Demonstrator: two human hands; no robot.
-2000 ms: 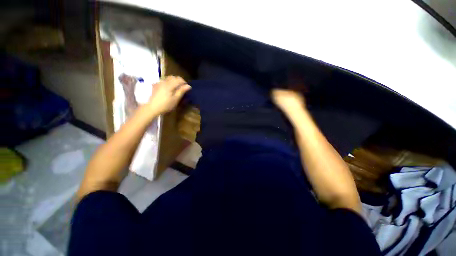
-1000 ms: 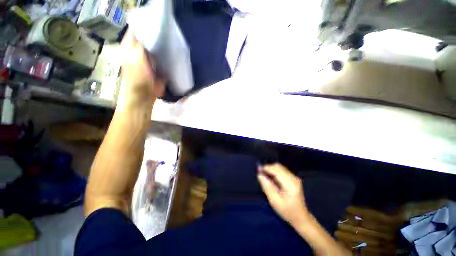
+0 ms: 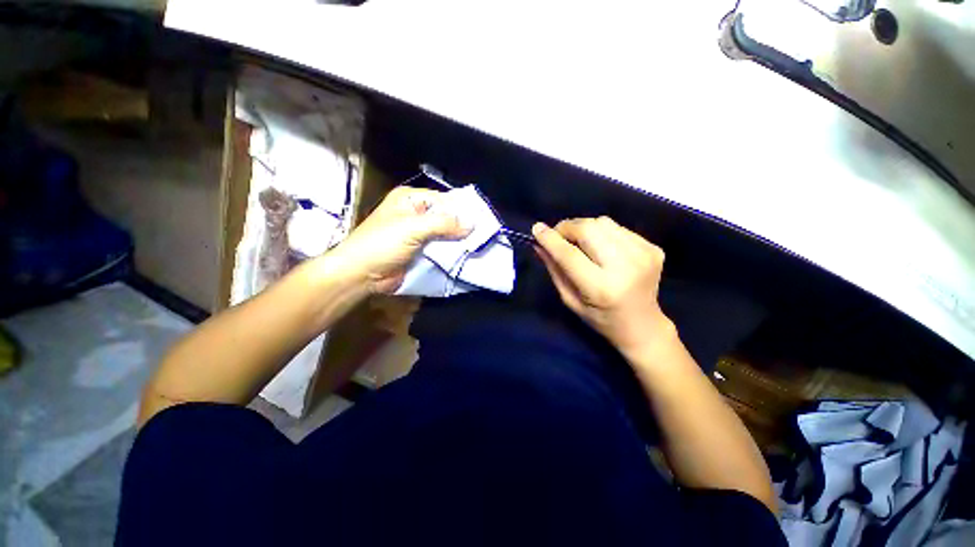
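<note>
My left hand (image 3: 401,240) grips a folded collar or cuff piece (image 3: 486,267), white side out with narrow dark seam lines, above my dark lap. My right hand (image 3: 604,272) is just right of the piece, with thumb and forefinger pinched on a thin dark item (image 3: 520,234) that reaches the piece's edge. I cannot tell whether it is a tool tip or a thread. The rest of the right hand's fingers are curled.
The white table edge (image 3: 599,139) runs across above my hands, with part of the sewing machine (image 3: 898,86) at upper right. A narrow wooden box (image 3: 230,203) stands left. A crumpled white-and-navy bundle (image 3: 882,459) lies low right.
My left hand has come back from the tabletop to above my lap with a white-sided piece in it. My right hand has moved up beside it. The view has tilted downward.
</note>
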